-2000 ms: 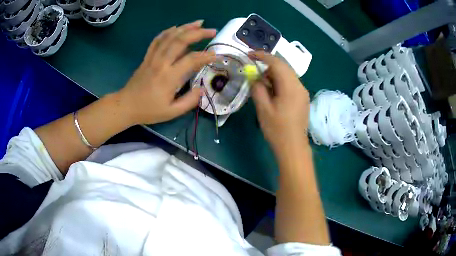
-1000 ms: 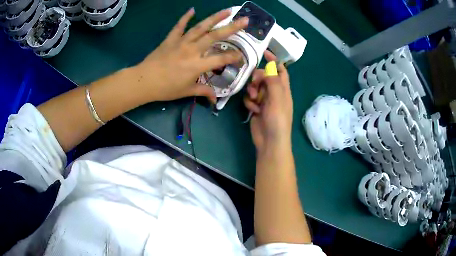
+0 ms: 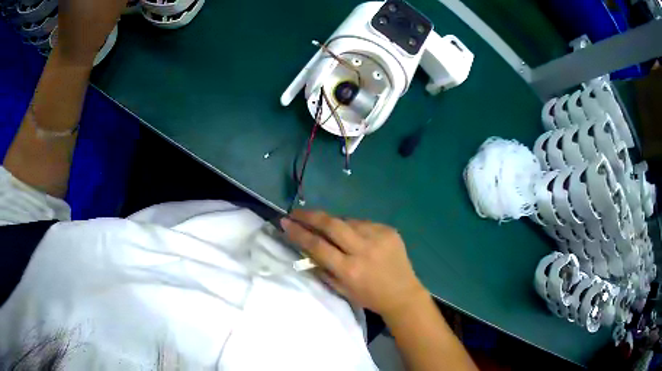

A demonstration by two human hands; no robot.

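The white camera body (image 3: 395,69) lies on the green bench, its round cavity facing up with a silvery part and a dark round centre. Thin red, black and yellow wires (image 3: 311,148) come out of it towards the bench edge, with small white plugs. My right hand (image 3: 348,253) is at the front edge, fingertips at the dark wire ends; whether it grips them is unclear. A small pale yellow piece (image 3: 305,264) shows under its fingers. My left hand (image 3: 86,25) is at the top left over the stacked housings, cut off and blurred; its fingers are hidden.
Stacked white housings (image 3: 173,13) stand at the top left. A white coil of strands (image 3: 501,180) and scalloped rows of white shells (image 3: 591,192) are at the right. A small dark object (image 3: 409,145) lies right of the body. A grey frame (image 3: 599,64) crosses the upper right.
My left hand has left the camera body and moved to the stacked housings. My right hand has moved down to the bench edge. The body's cavity and wires are now uncovered.
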